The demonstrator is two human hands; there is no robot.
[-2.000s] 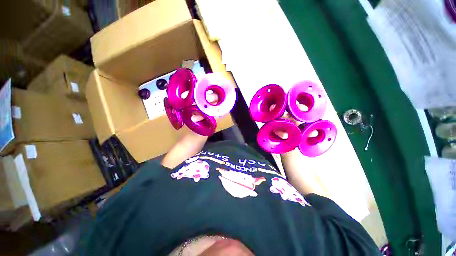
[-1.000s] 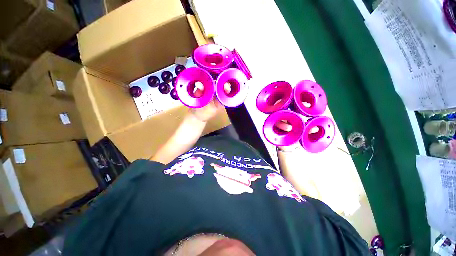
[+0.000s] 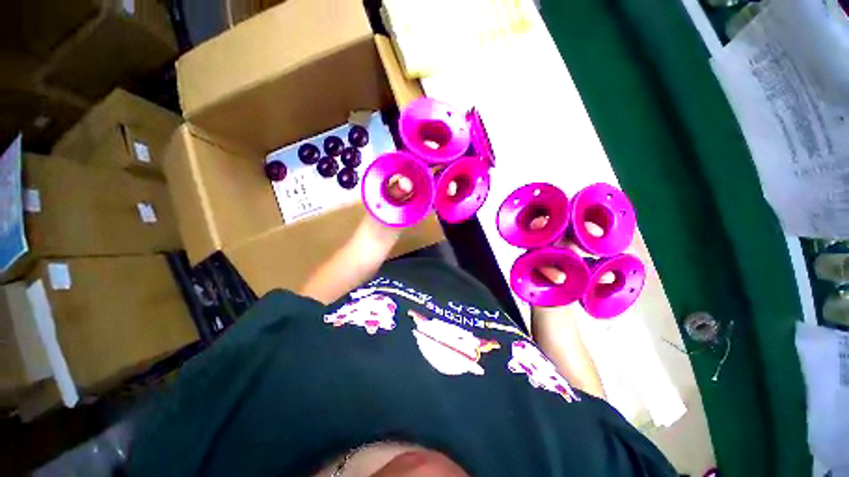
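Observation:
My left hand [image 3: 374, 229] holds a cluster of several glossy magenta flared housings [image 3: 397, 189], rims facing up. One of them is seen edge-on at the right. They are above the edge between carton and bench. My right hand [image 3: 555, 322] holds another cluster of several flared housings [image 3: 533, 215] above the bench. Fingertips show in the centre holes of both clusters, and the housings hide most of both hands. The two clusters are apart. Several small dark purple round pieces [image 3: 327, 166] stand on a white-blue printed panel [image 3: 296, 197] inside the carton.
The open brown carton [image 3: 205, 186] is at the left, flaps up. The pale bench [image 3: 559, 112] runs beside it, with a yellowish block [image 3: 456, 37] at the far end. A green belt [image 3: 642, 140] lies right of the bench, with a small ring [image 3: 700, 326] on it. Stacked cartons [image 3: 116, 312] stand far left.
The left cluster has moved right from over the carton and turned, uncovering more dark pieces inside. The right cluster is still held, slightly turned. The view has also shifted.

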